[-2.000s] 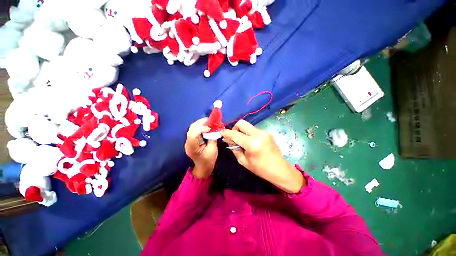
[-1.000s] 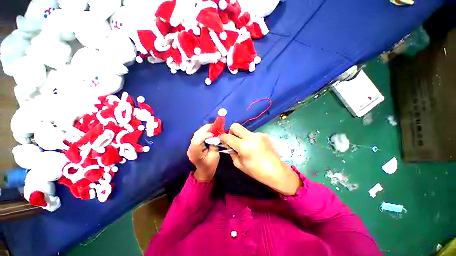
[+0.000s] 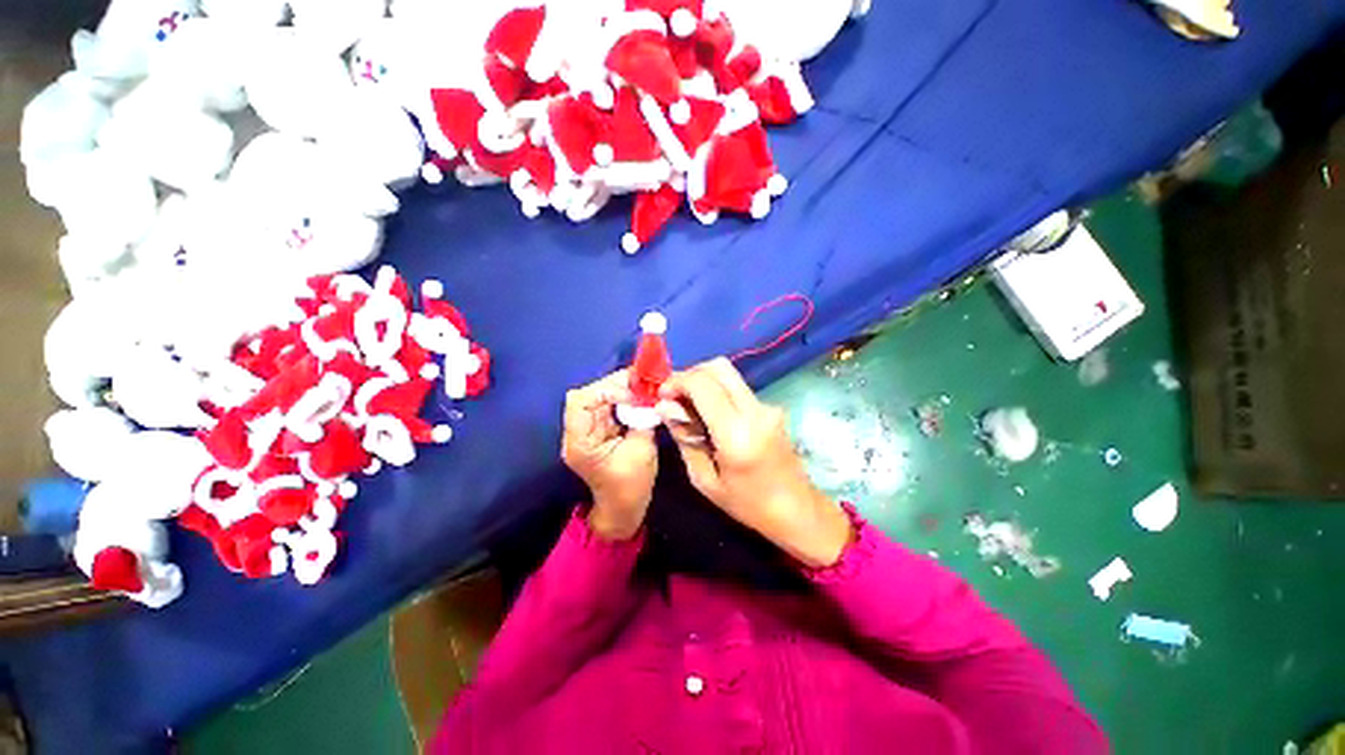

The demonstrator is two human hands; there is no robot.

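A small red Santa hat stands tip up between my hands, its white pompom at the top and white brim below. My left hand pinches the hat's left side. My right hand has its fingertips closed at the hat's right side and brim. A red thread trails from near the right fingers onto the blue cloth and ends in a curl. I cannot make out a needle. A small light glint shows at the right fingers; I cannot tell what it is.
A near heap of Santa hats lies left on the blue-clothed table. Another hat heap lies farther back. White plush bodies are piled at far left. A white box-like object, scraps and a cardboard box are at right.
The right fingers have shifted against the hat, and the light metal-like glint between the hands shows less. The hat stands more upright. The whole view has shifted slightly.
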